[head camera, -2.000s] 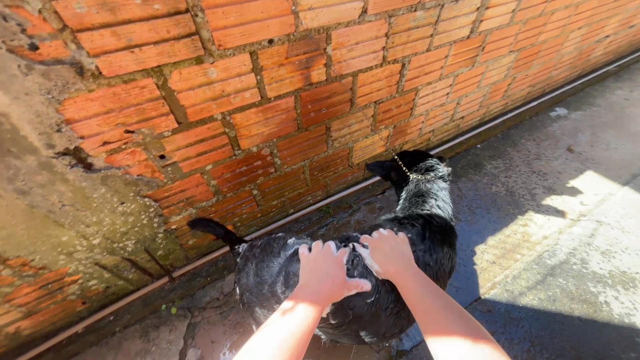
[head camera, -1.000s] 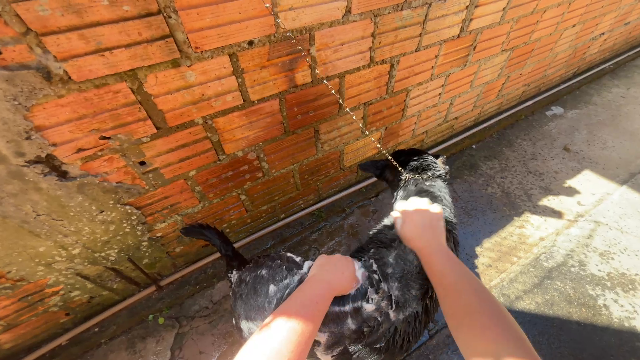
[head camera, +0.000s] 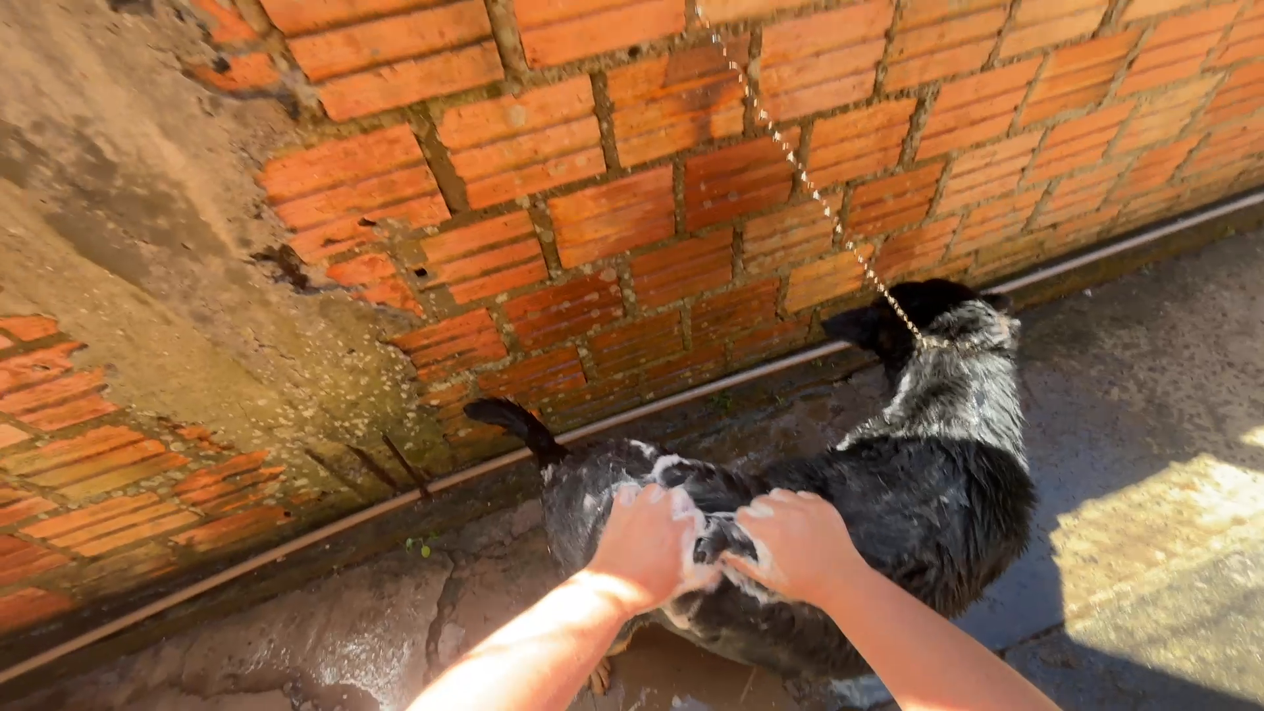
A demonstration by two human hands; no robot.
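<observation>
A wet black dog stands below me, its head by the wall at the upper right and its tail to the left. White lather lies on its back and rump. My left hand presses into the lathered fur of the rear back, its fingers curled. My right hand rests just to the right of it on the back, fingers bent into the fur. The two hands nearly meet. Whether fur is pinched between the fingers is hard to see. A metal chain runs from the dog's neck up past the top edge.
A brick wall with a patch of rough mortar rises behind the dog. Along its foot runs a thin pipe. The concrete floor is wet and cracked, with a sunlit patch at the right.
My right hand has come down from the dog's neck to its back, beside my left hand. The chain hung low two seconds ago and now stretches upward, as it did one second ago.
</observation>
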